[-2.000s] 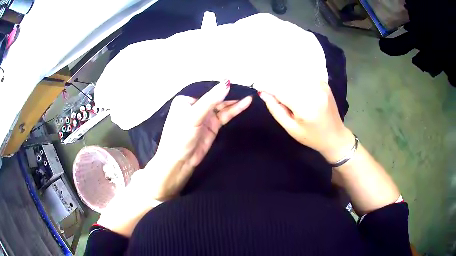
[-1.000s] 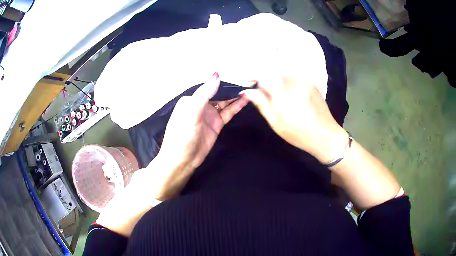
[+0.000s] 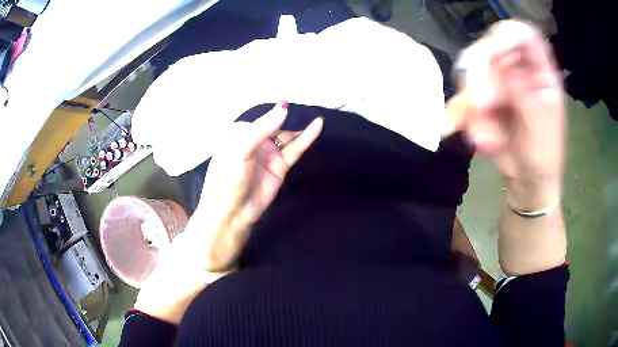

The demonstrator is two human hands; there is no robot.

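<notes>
A bright white layer (image 3: 298,68) lies over a dark garment (image 3: 366,176) on my lap, with a small white tab (image 3: 287,25) sticking up at its far edge. My left hand (image 3: 257,162) holds the dark cloth at the dark-white edge between thumb and fingers. My right hand (image 3: 508,95) is raised at the upper right, off the cloth, and blurred; its fingers look curled. Whether it holds a needle cannot be seen. No thread can be made out clearly.
A pink waste basket (image 3: 135,237) stands on the floor at left, below thread spools (image 3: 108,159) in a pale tray. A white table cover (image 3: 81,54) is at upper left. A dark cloth pile (image 3: 589,54) is at upper right.
My right hand has moved from the edge beside my left hand up and away to the right. My left hand has shifted slightly left and stays at the edge.
</notes>
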